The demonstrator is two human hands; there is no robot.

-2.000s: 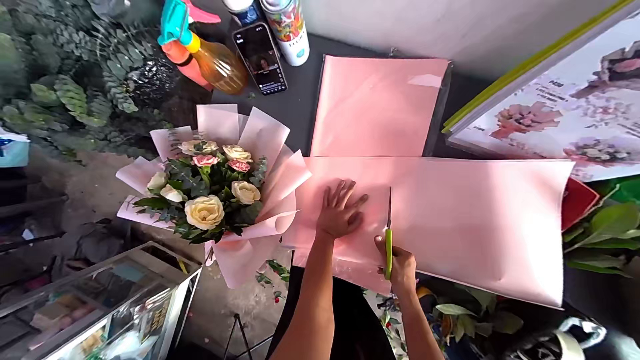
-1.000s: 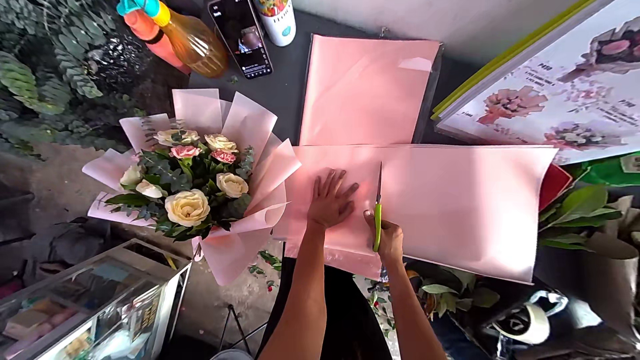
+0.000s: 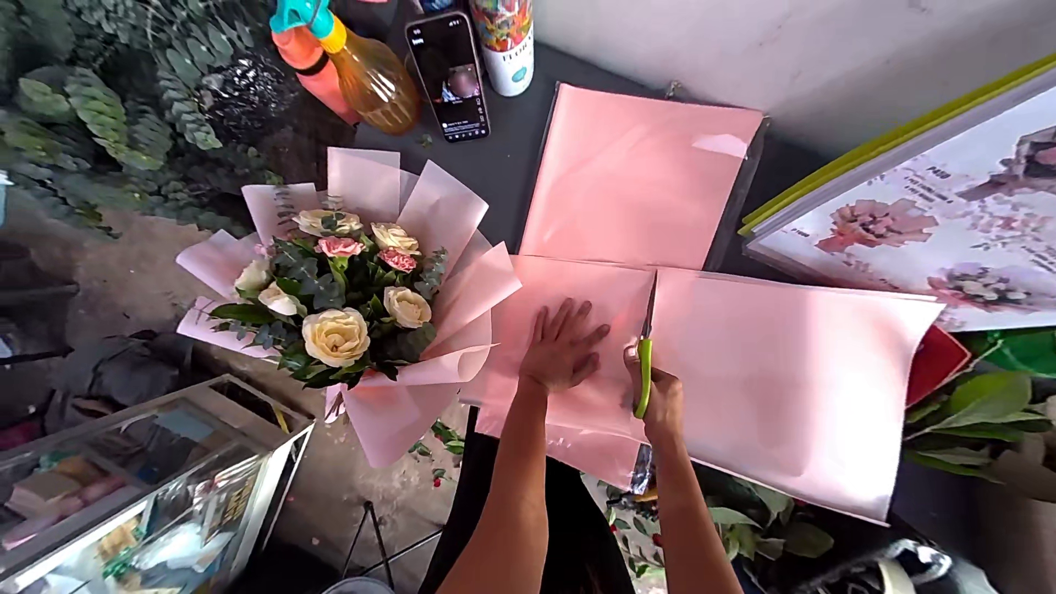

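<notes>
My right hand (image 3: 660,396) grips scissors with lime-green handles (image 3: 643,379); their blades lie at the sheet of pink wrapping paper (image 3: 784,371), pointing to its far edge. Flat on the same paper, left of the scissors, my left hand (image 3: 565,346) rests with its fingers spread. Behind the sheet lies a stack of pink paper in a clear sleeve (image 3: 643,173). To the left stands a bouquet of cream roses (image 3: 336,337) and pink carnations, with eucalyptus, in pale pink wrap. Whether the blades are apart is hard to tell.
A smartphone (image 3: 450,78), an amber spray bottle (image 3: 371,78) and a spray can (image 3: 505,45) stand at the back. A flower-picture board (image 3: 924,214) leans at right, above leafy stems (image 3: 982,412). A glass display case (image 3: 165,478) is at lower left, eucalyptus foliage (image 3: 107,115) at upper left.
The scissors in my right hand have moved up the sheet toward its far edge. My left hand still lies on the paper.
</notes>
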